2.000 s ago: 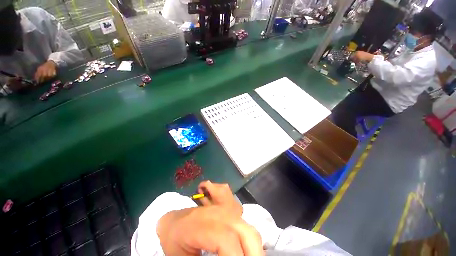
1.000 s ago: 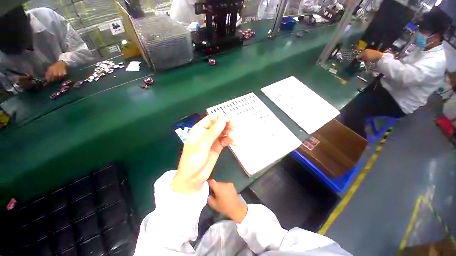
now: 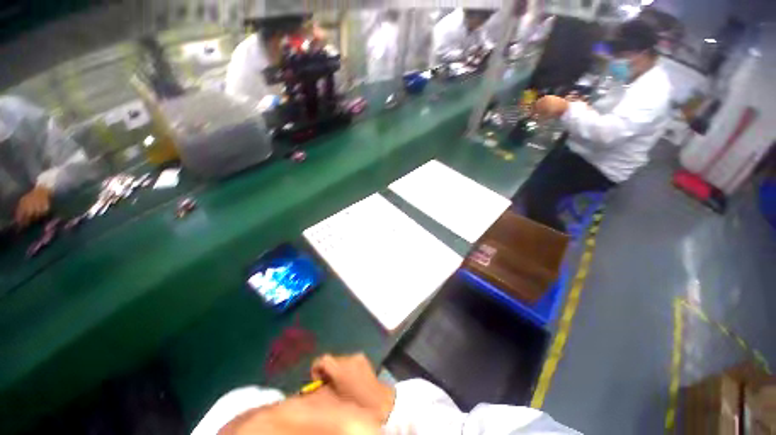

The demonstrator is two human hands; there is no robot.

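My right hand is at the bench's front edge and is closed on a yellow hand tool, whose yellow end points left. My left hand is blurred and cut off by the bottom edge, in front of my right hand. Its fingers are hard to make out, and I cannot tell whether it holds anything. A loose pile of small red parts lies on the green mat just beyond my hands. A small dark-blue box with shiny blue and white pieces stands behind the pile.
Two white parts trays lie right of the box. A black bin and a brown carton in a blue crate are at right. A dark tray is lower left. A masked person sits at upper right.
My left hand has come down from above the white tray to the bottom edge. The yellow tool shows again at my right hand. The view has turned, shifting the bench left and down.
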